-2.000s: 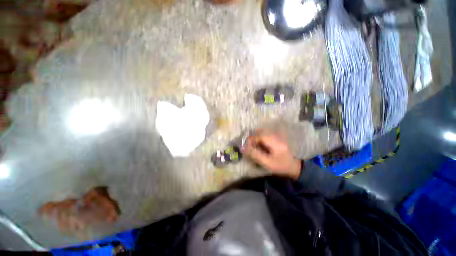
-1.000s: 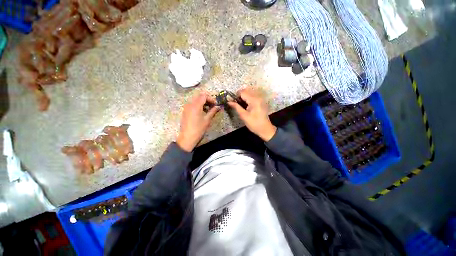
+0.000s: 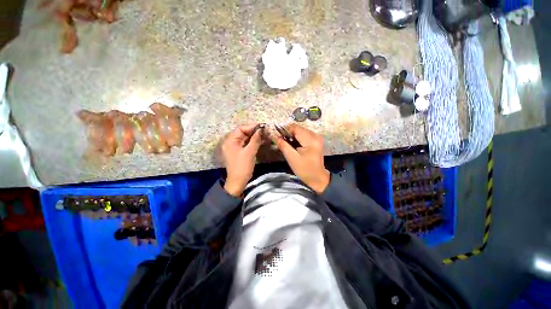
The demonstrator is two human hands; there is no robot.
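Note:
My left hand [image 3: 240, 154] is at the bench's front edge, its fingertips pinched on a small dark piece [image 3: 261, 127], too small to make out. My right hand [image 3: 307, 156] is just right of it, palm down, with dark pointed snips [image 3: 284, 133] in its fingers. A gap separates the fingertips of both hands; any cord between them is too fine to tell. Two round dark discs [image 3: 307, 113], one with a yellow mark, lie side by side on the bench just beyond my right hand, not touched by it.
Amber-brown coils [image 3: 133, 130] lie in a row at left. A white crumpled lump [image 3: 284, 64], another dark disc pair [image 3: 368, 62], a grey cylinder [image 3: 402, 87] and a pale cord hank [image 3: 441, 90] are on the bench. Blue bins [image 3: 96, 241] [image 3: 450, 205] stand below its front edge.
The camera view has turned and shifted. A dark, yellow-marked piece was between both hands' fingertips a second ago; now a dark disc pair lies free beyond them. My hands are slightly apart.

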